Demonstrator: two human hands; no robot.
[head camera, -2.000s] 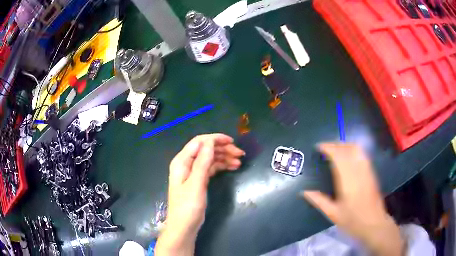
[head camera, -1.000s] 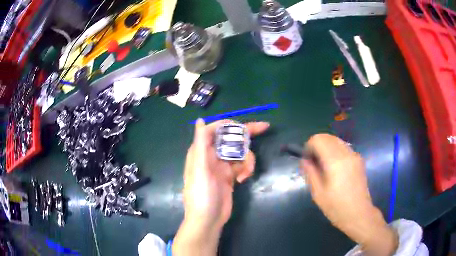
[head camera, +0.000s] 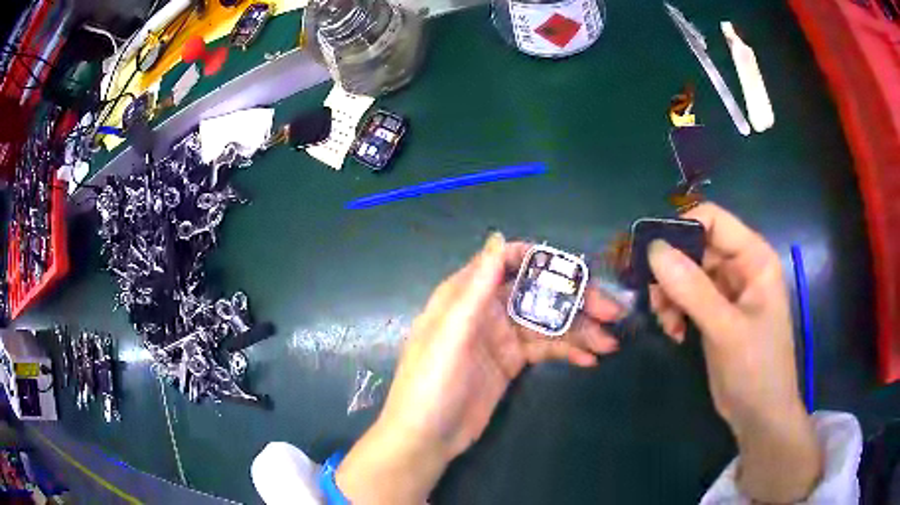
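My left hand (head camera: 493, 340) holds an open watch case (head camera: 549, 290) on its palm and fingers, with white and dark parts showing inside. My right hand (head camera: 735, 311) holds a black display screen (head camera: 663, 243) between thumb and fingers, just right of the case. The screen's orange flex cable (head camera: 620, 251) sticks out toward the case; the two are apart. Another display screen (head camera: 694, 150) with an orange cable lies on the mat above my right hand, and a further orange cable end shows partly hidden by that hand.
Blue sticks lie behind my left hand (head camera: 446, 184) and right of my right hand (head camera: 804, 330). Spring clamps (head camera: 178, 276) heap at left. Glass bottles (head camera: 365, 49), a spare case (head camera: 379, 138), tweezers (head camera: 709, 69) and a cream tool (head camera: 747, 77) lie behind. A red tray (head camera: 859, 148) is at right.
The case left the mat and is now in my left hand. My right hand has taken a display screen and brought it near the case. The view has shifted.
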